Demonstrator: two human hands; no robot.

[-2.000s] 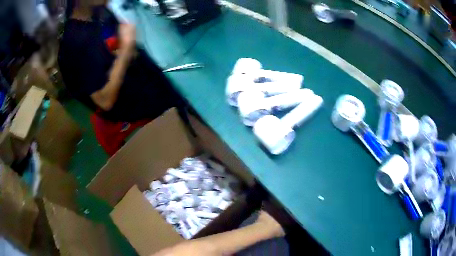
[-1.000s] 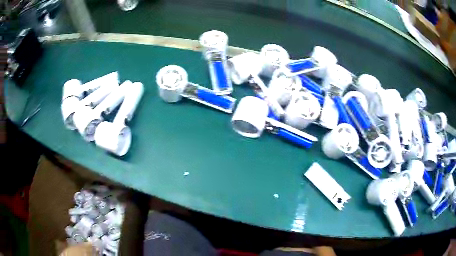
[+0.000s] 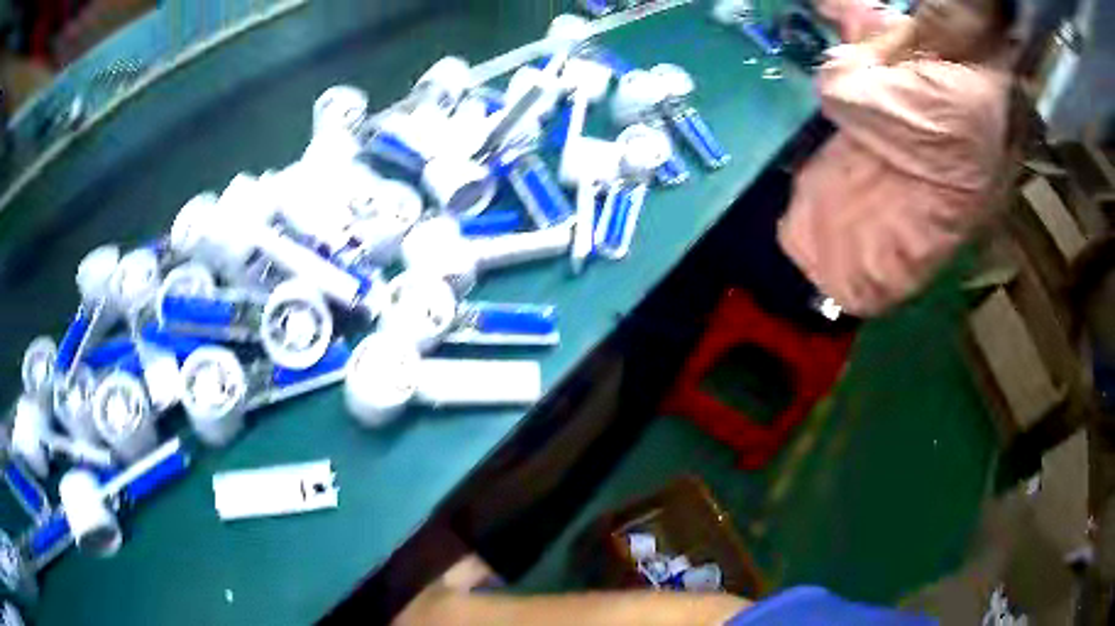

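Many open fan units (image 3: 296, 324) lie in a jumbled heap on the green bench, with white round heads and blue showing in the handles. A loose white handle cover (image 3: 275, 489) lies flat in front of the heap, its dark opening towards the right. A fan with an all-white handle (image 3: 477, 382) lies near the bench's front edge. My right forearm crosses the bottom edge from a blue sleeve. My right hand (image 3: 450, 589) is at its left end, blurred and cut off, below the bench edge; its fingers and any hold cannot be made out. My left hand is out of the picture.
A person in a pink top (image 3: 899, 171) sits at the bench's far right. A red stool (image 3: 764, 379) stands on the green floor. A brown carton (image 3: 715, 520) with white parts is below the bench, and more cartons (image 3: 1021, 355) line the right side.
The view has swung right along the bench. The group of white fans and the left carton have left the picture; the pink-clothed person, red stool and my blue-sleeved arm have come in.
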